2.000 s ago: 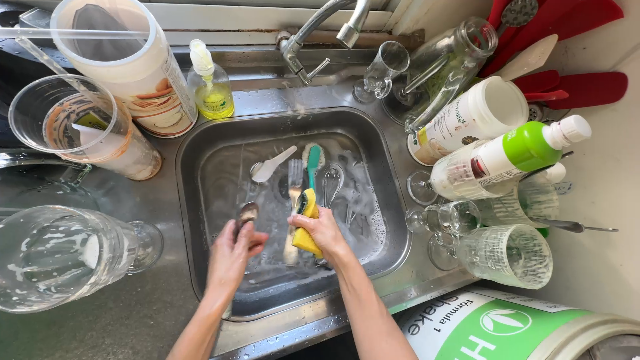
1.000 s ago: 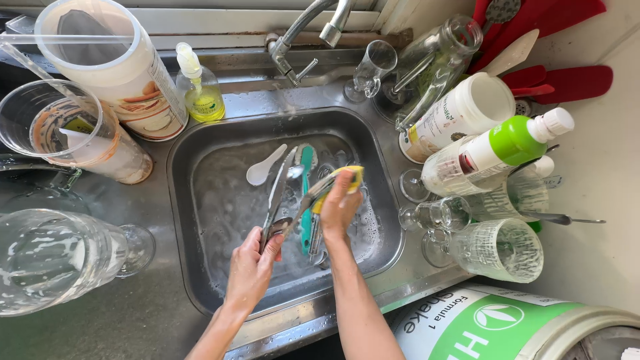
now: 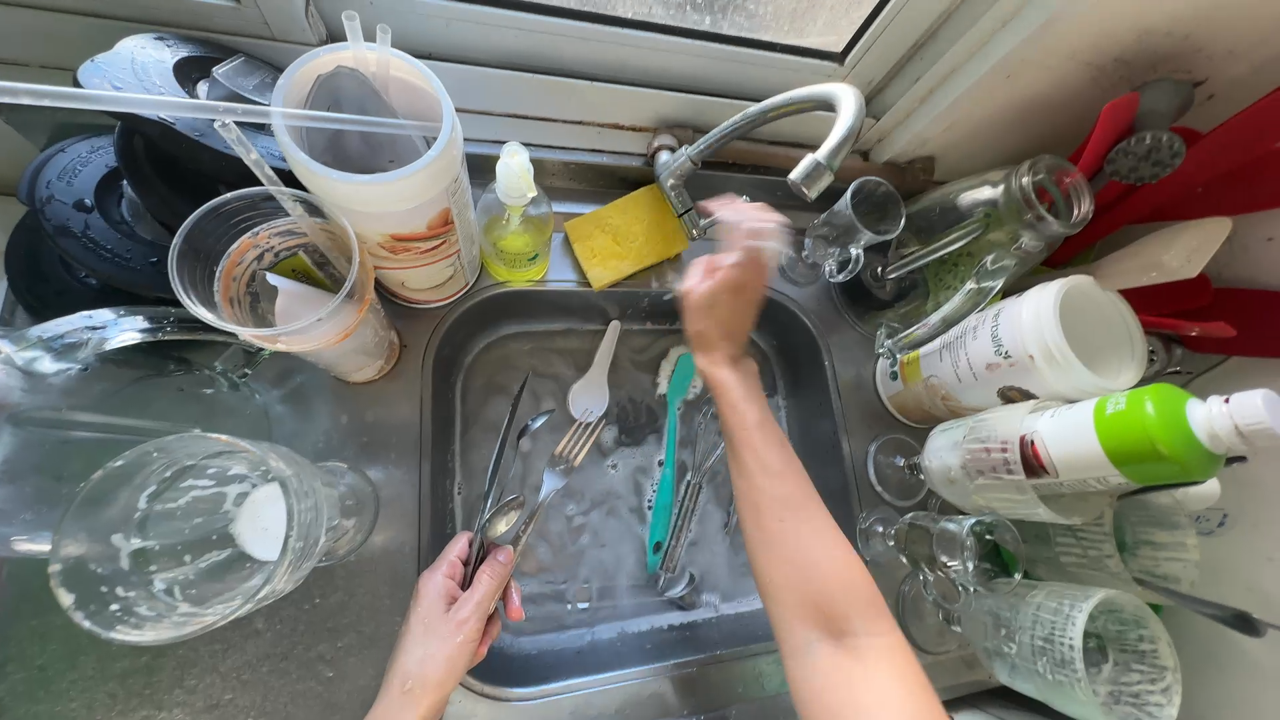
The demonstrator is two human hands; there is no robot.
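Observation:
My left hand (image 3: 465, 610) grips a bunch of metal cutlery over the sink's near left part: a fork (image 3: 565, 462), a knife (image 3: 506, 440) and spoons (image 3: 503, 518). Blurred by motion, my right hand (image 3: 735, 270) is at the tap's lever (image 3: 692, 222); whether its fingers touch the lever cannot be made out. A yellow sponge (image 3: 626, 236) lies on the sink's back ledge, left of that hand. Cloudy water in the sink (image 3: 640, 640) surrounds a white plastic spoon (image 3: 594, 385), a green-handled brush (image 3: 668, 465) and a wire whisk (image 3: 690, 500).
Behind the sink rises the curved tap (image 3: 790, 110), beside a soap bottle (image 3: 516, 225). A large glass (image 3: 190, 540), a plastic cup (image 3: 270, 270) and a tub (image 3: 375, 200) crowd the left. Glasses (image 3: 1075, 640), a jar (image 3: 1010, 350) and a green-and-white bottle (image 3: 1150, 435) line the right.
The yellow sponge has gone from my right hand to the back ledge. That hand has moved up to the tap, while the cutlery is now in my left hand alone.

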